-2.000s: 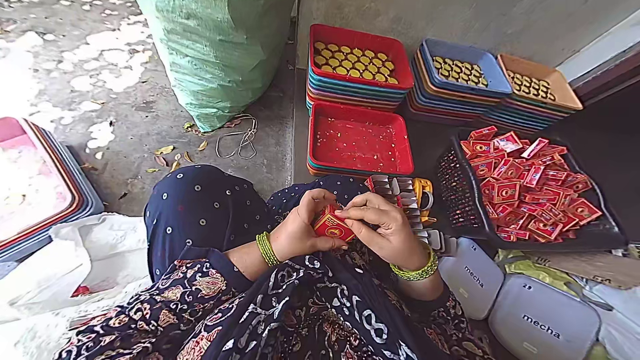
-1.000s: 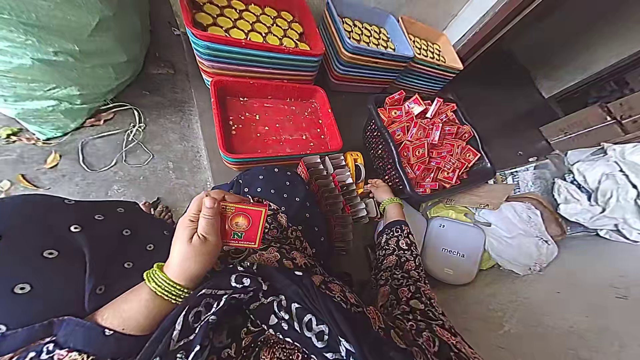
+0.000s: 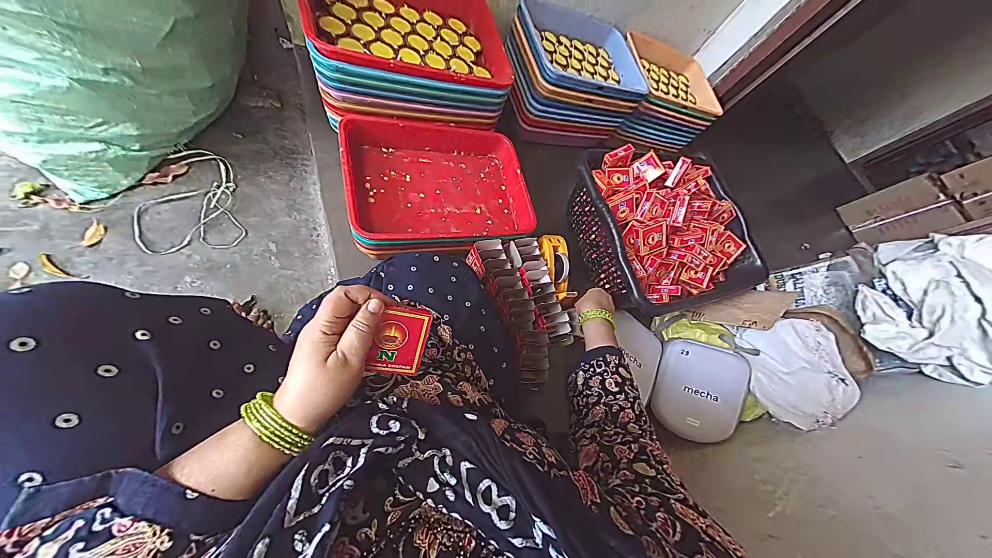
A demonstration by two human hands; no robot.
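Note:
My left hand [image 3: 333, 349] grips a small red printed cardboard box [image 3: 399, 339] between thumb and fingers above my lap. My right hand [image 3: 595, 304] reaches down between the rows of open small boxes [image 3: 521, 302] and the black plastic basket [image 3: 589, 232]; its fingers are mostly hidden and I cannot tell whether they hold anything. Just beyond it lies a yellow object [image 3: 553, 263], perhaps a tape dispenser. The basket is heaped with closed red boxes [image 3: 674, 225]. In front of my knee sits a red plastic tray [image 3: 438, 182] with small crumbs in it, on top of a stack.
Stacked trays hold yellow-filled round cups [image 3: 403, 35], with blue [image 3: 581, 58] and orange [image 3: 670, 74] stacks beside them. A green sack [image 3: 116, 85] and a white cord [image 3: 205, 209] lie left. Grey lidded cases [image 3: 701, 391], white bags [image 3: 798, 372] and cardboard boxes [image 3: 903, 205] are right.
Two seconds ago both my hands were together on a red box. My right hand has since left it and moved right, beside the basket. My left hand still holds a box. The view has shifted.

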